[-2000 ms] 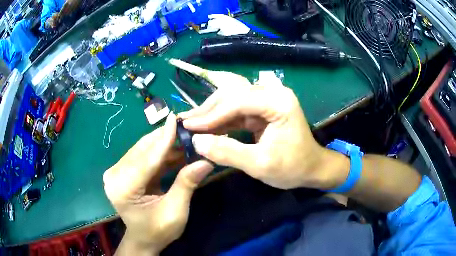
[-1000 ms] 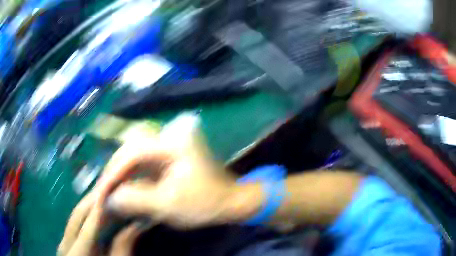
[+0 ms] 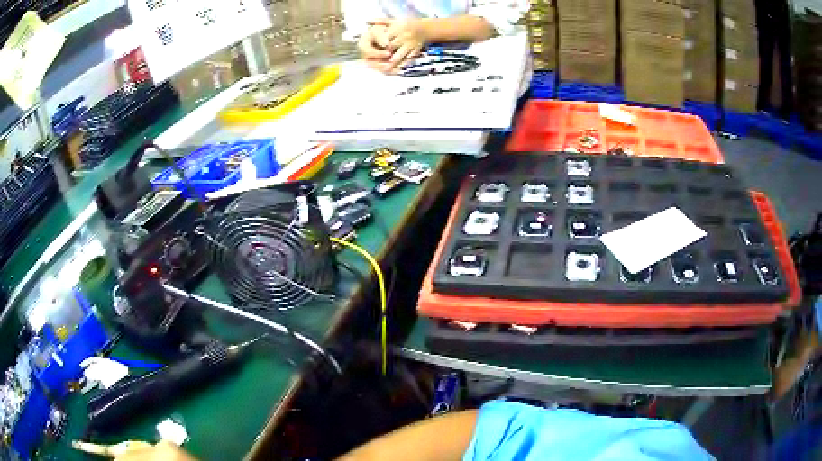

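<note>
My right hand (image 3: 149,453) shows only in part at the bottom left, cut off by the picture's edge. A cream tapered tip like an applicator's (image 3: 93,447) sticks out from it to the left, over the green mat. My right forearm runs along the bottom edge to a blue sleeve. My left hand is out of the picture, and no watch body shows in my hands. A black foam tray (image 3: 532,281) with square silver-rimmed watch units in several pockets lies on red trays at the right. A white paper slip (image 3: 653,239) lies on it.
A black screwdriver (image 3: 153,389) lies by a round-grilled fan (image 3: 261,257). A white cable and a yellow-green wire (image 3: 384,306) hang over the bench edge. Blue bins (image 3: 225,167) and a yellow tray (image 3: 279,94) stand behind. Another person's hands (image 3: 392,43) rest at the far bench.
The view has swung right to the foam tray. The left hand and the dark disc held earlier have left the picture. The right hand now shows only at the bottom left.
</note>
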